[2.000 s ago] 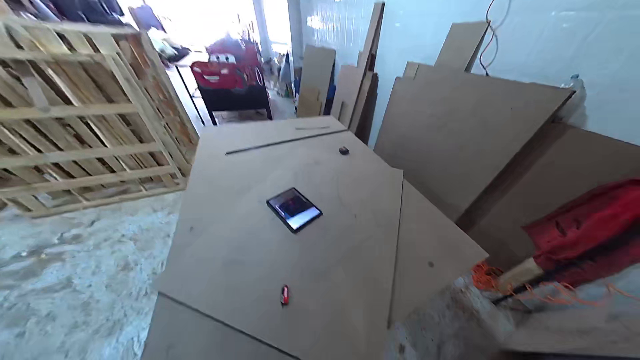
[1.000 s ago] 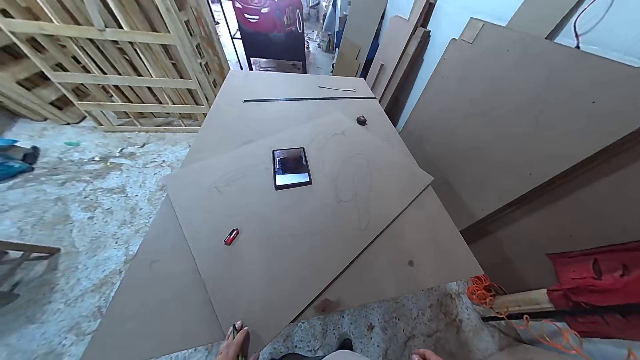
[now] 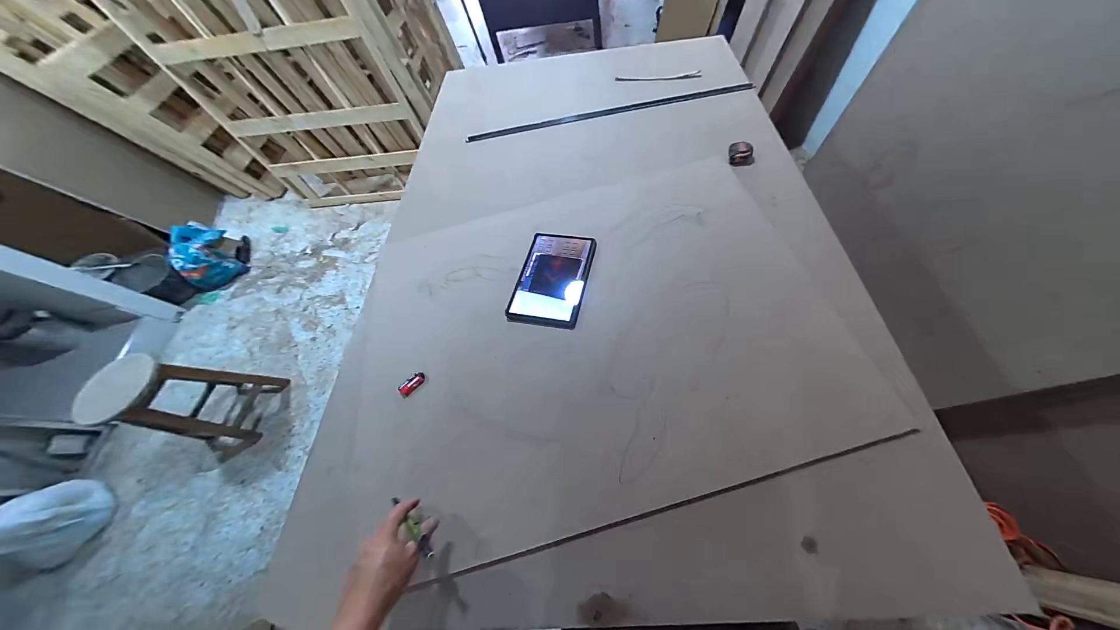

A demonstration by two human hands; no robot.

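Note:
My left hand (image 3: 382, 553) is over the near left part of a large tan board (image 3: 542, 420), its fingers closed on a small green and dark pen-like tool (image 3: 413, 528). Farther up the board lies a tablet (image 3: 551, 280) with a lit screen. To the tablet's lower left is a small red object (image 3: 411, 384). A small dark roll (image 3: 741, 154) rests at the upper right, and a long thin dark strip (image 3: 610, 111) crosses the far part beside a short thin wire-like piece (image 3: 658, 77). Faint curved pencil lines mark the board. My right hand is out of view.
Wooden slatted frames (image 3: 324, 120) stand at the upper left. A round-topped wooden stool (image 3: 116, 389) and a blue bag (image 3: 203, 256) are on the stained floor at left. Large panels (image 3: 989, 192) lean at right, with an orange cord (image 3: 1006, 522) near the lower right corner.
My left hand has come farther into view over the board, holding the green tool. The fingers of my right hand, seen at the bottom edge one second ago, are gone from view.

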